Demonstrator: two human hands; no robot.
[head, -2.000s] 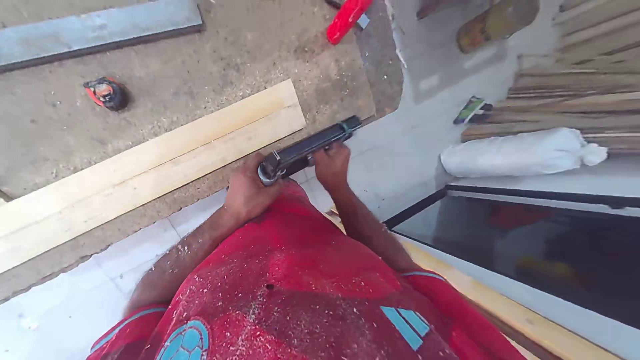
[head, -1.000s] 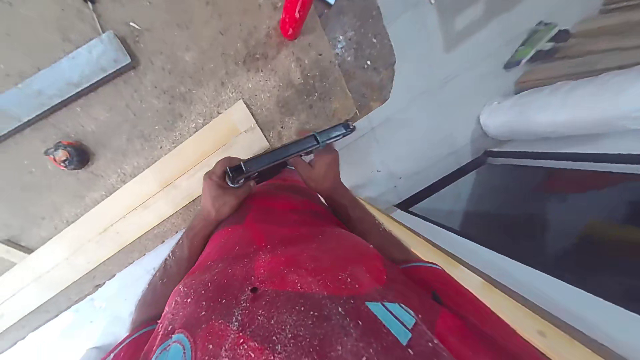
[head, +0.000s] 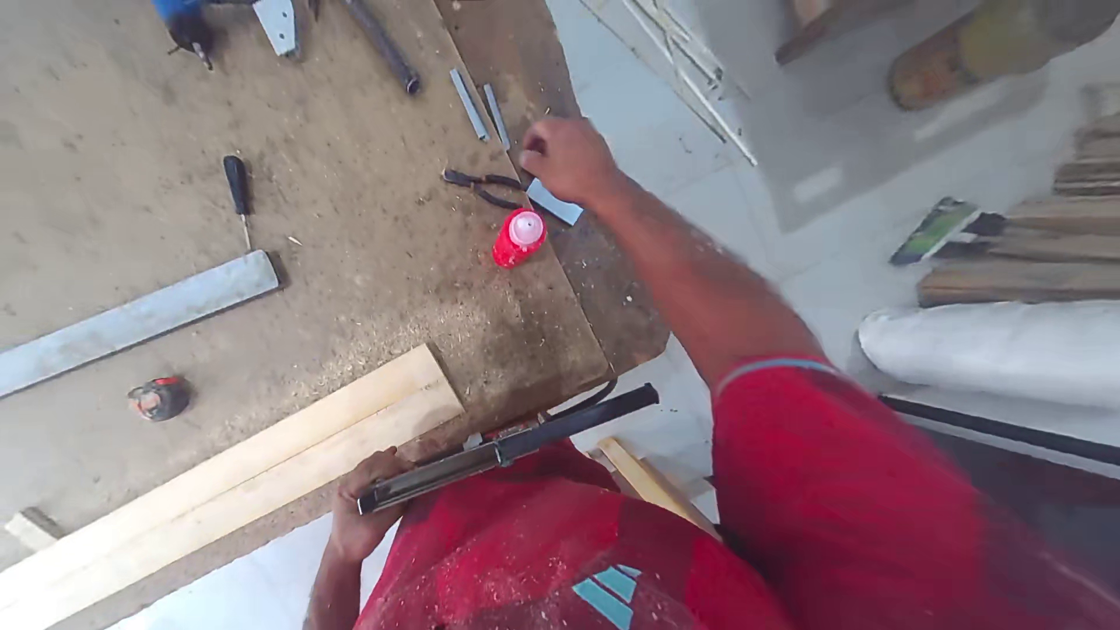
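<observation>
My left hand (head: 369, 503) grips one end of a dark pneumatic nail gun or stapler (head: 499, 451), its long magazine facing up near my waist. At the table's right edge, my right hand (head: 564, 157) has curled fingers beside a flat light-blue piece (head: 555, 202); whether it holds anything is hidden. Two grey staple or nail strips (head: 470, 105) lie just beyond that hand. Dark-handled pliers (head: 481, 186) lie left of it, and a red bottle with a pale cap (head: 520, 238) is nearer to me.
Two pale boards (head: 289, 455) lie along the near edge of the worktable (head: 350, 219). A metal bar (head: 140, 319), a screwdriver (head: 236, 185), a tape measure (head: 160, 398) and a blue tool (head: 184, 24) are farther left. A white wrapped roll (head: 989, 350) and timber lie at right.
My right hand has left the tool and moved out over the table's right edge. My left hand still holds the tool. The view has shifted to show more of the table.
</observation>
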